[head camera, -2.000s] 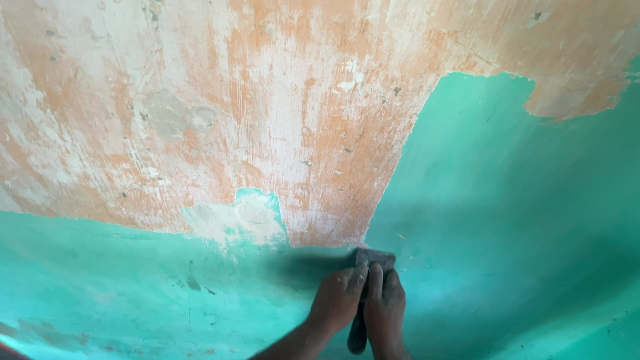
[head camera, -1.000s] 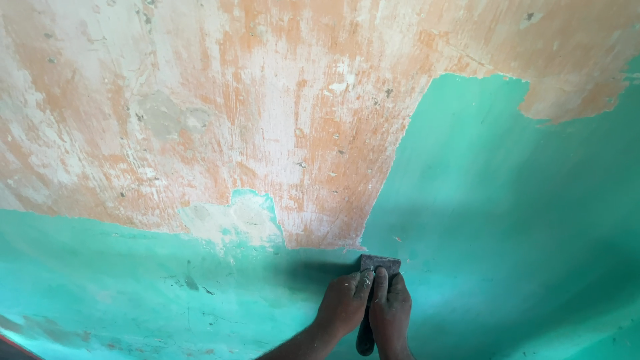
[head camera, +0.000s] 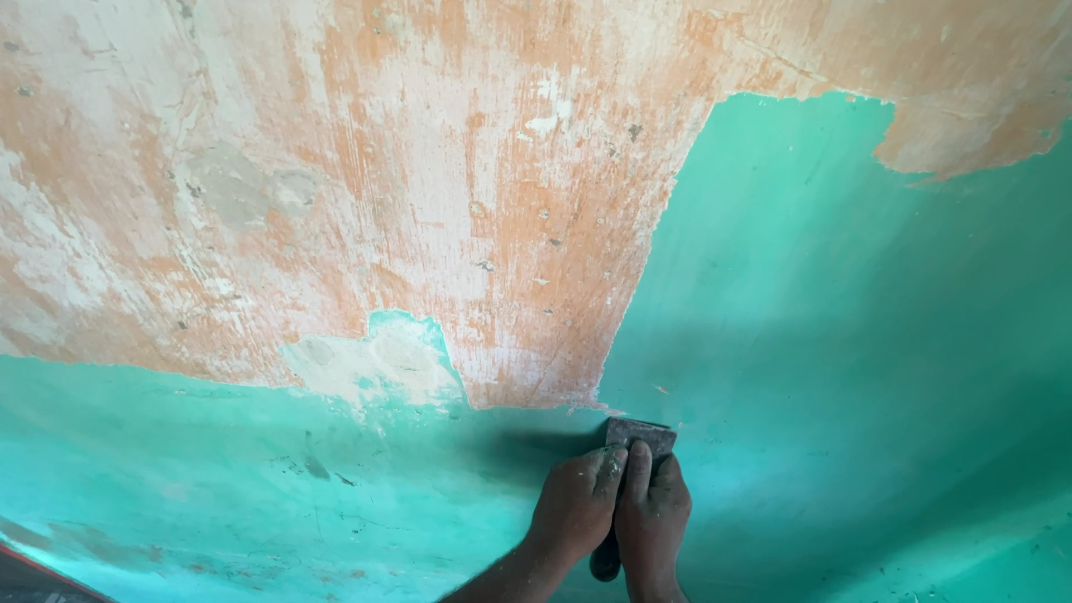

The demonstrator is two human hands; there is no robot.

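Both hands grip a paint scraper (head camera: 641, 434) with a flat metal blade and a dark handle, low and right of centre. My left hand (head camera: 578, 502) closes on it from the left, flecked with paint or dust. My right hand (head camera: 655, 511) holds it from the right, its thumb on the blade's base. The handle's end sticks out below, between the wrists. The blade's top edge lies at the green paint (head camera: 754, 335) of the wall, just below the lower right corner of a bare orange and whitish patch (head camera: 536, 335).
A pale filler patch (head camera: 394, 360) with a rim of green lies left of the hands. Bare surface (head camera: 963, 126) also shows at the upper right. Dark scuffs (head camera: 314, 467) mark the lower green area. A red edge (head camera: 50, 569) borders a dark surface at the bottom left.
Both hands and the scraper have moved slightly right along the lower edge of the bare patch. The grip looks the same.
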